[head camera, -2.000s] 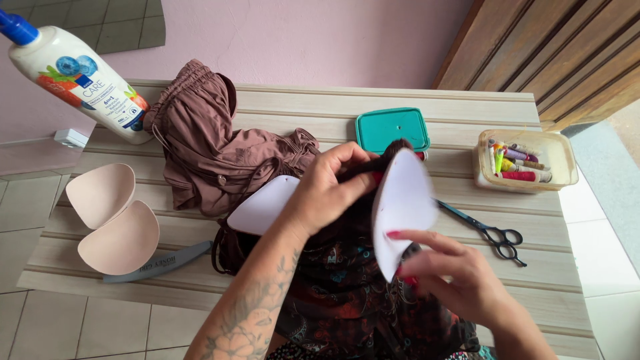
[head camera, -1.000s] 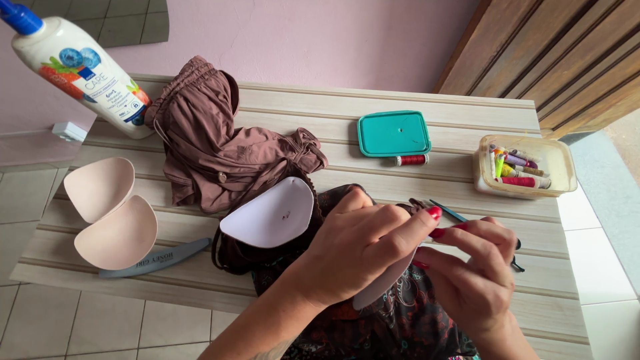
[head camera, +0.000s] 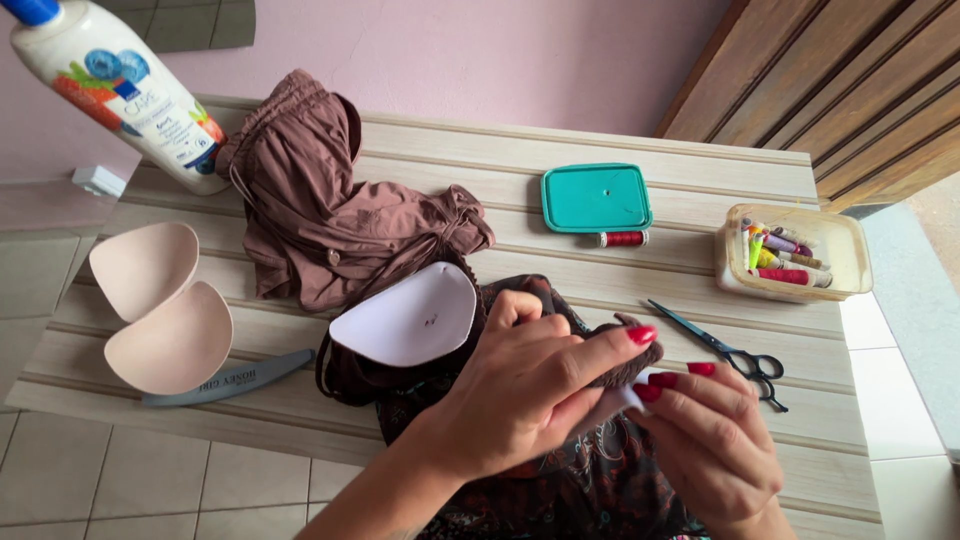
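My left hand (head camera: 517, 382) grips the gathered dark brown edge (head camera: 626, 367) of a patterned garment (head camera: 555, 480). Close beside it, my right hand (head camera: 716, 442) pinches the tip of a white bra cup pad (head camera: 630, 397), mostly hidden by my fingers. Whether a needle is between the fingertips cannot be seen. A second white pad (head camera: 409, 319) lies in the garment's other cup, with small dark marks at its middle. The dark patterned cloth spreads below both hands, over the table's front.
On the slatted table (head camera: 750, 165) are brown clothing (head camera: 300, 202), two beige pads (head camera: 169, 337), a grey nail file (head camera: 232, 379), a pump bottle (head camera: 120, 97), a teal lid (head camera: 596, 197), a red thread spool (head camera: 622, 238), a box of spools (head camera: 795, 251) and scissors (head camera: 720, 349).
Two seconds ago the white pad stood upright between my hands; now it is low and mostly covered by them. My hands have drawn close together, and the red spool by the lid shows fully.
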